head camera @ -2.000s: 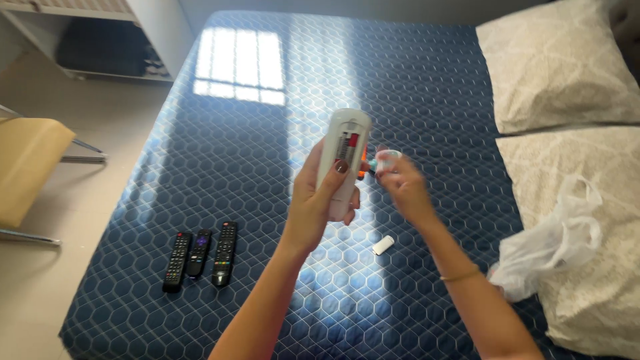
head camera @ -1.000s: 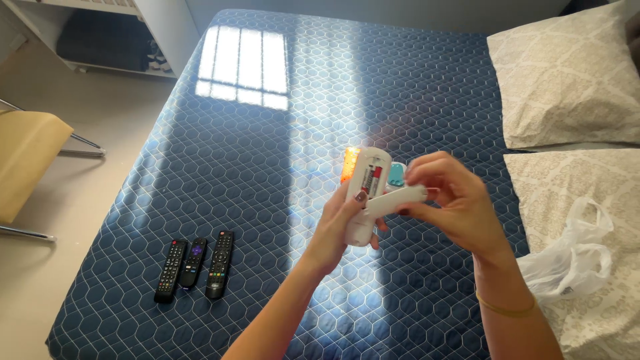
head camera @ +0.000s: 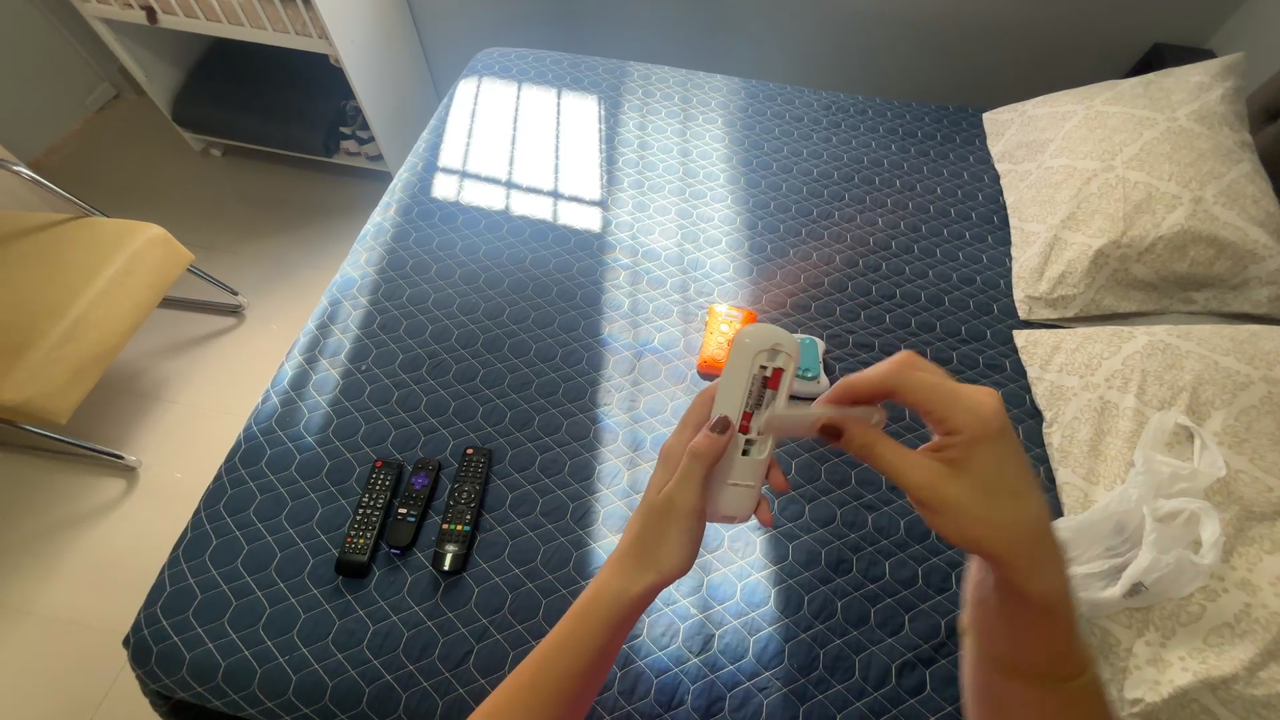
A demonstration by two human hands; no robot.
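My left hand [head camera: 690, 470] holds a white remote control [head camera: 740, 490] with its back facing up. Its battery compartment is uncovered, and batteries with red parts [head camera: 773, 380] show inside. Between the thumb and fingers of my right hand [head camera: 940, 450] is a white battery cover [head camera: 800, 420], slightly blurred, its left end at the compartment. Just beyond the remote, an orange translucent case [head camera: 722, 335] and a white and light-blue object [head camera: 810, 362] lie on the bed, both partly hidden by the remote.
Three black remote controls [head camera: 462, 510] lie side by side on the blue quilted bed cover [head camera: 480, 330]. Two patterned pillows [head camera: 1130, 190] and a white plastic bag [head camera: 1140, 545] are at the right. A tan chair [head camera: 80, 300] and a white shelf unit [head camera: 370, 60] stand left of the bed.
My right hand has brought the white cover, which lay on the bed two seconds ago, to the remote. My left hand still holds the remote.
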